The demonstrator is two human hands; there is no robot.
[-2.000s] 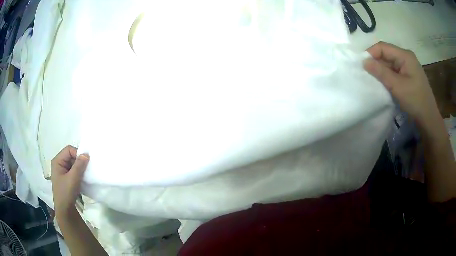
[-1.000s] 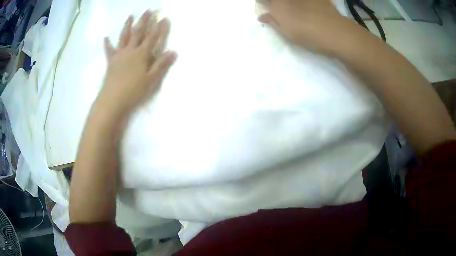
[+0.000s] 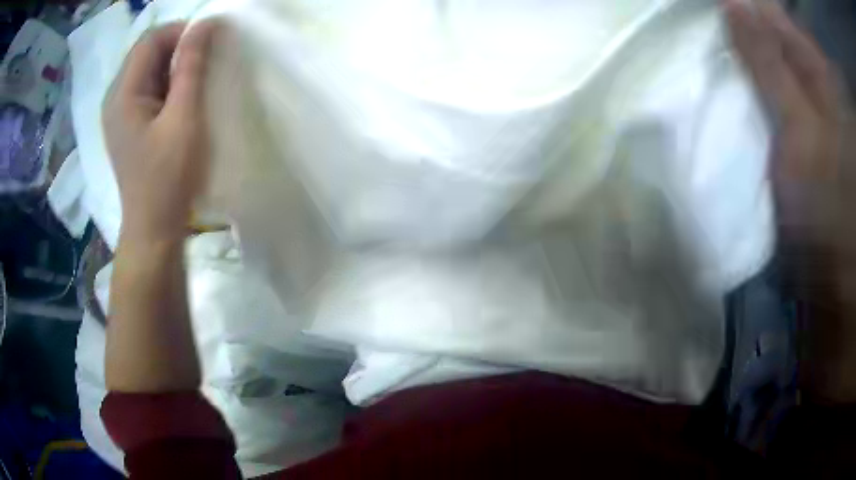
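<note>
A large white garment or fabric piece (image 3: 441, 281) hangs spread between my two hands, sagging in the middle, with its lower edge over the dark red clothing at my lap. It is blurred and partly overexposed. My left hand (image 3: 160, 122) grips its upper left part, thumb and fingers closed on the cloth. My right hand (image 3: 784, 84) is at the upper right edge of the picture, blurred, holding the cloth's right side; its fingertips are partly hidden or cut off.
A pile of white pieces (image 3: 272, 412) lies below and left, beside my left forearm. More white cloth (image 3: 94, 141) hangs at the far left, near a purplish item (image 3: 23, 141). A yellow-edged blue thing (image 3: 61, 455) shows at the bottom left.
My left hand was flat on the cloth and now grips it, further left. My right hand has moved to the far right. The cloth is lifted and spread; the shears no longer show.
</note>
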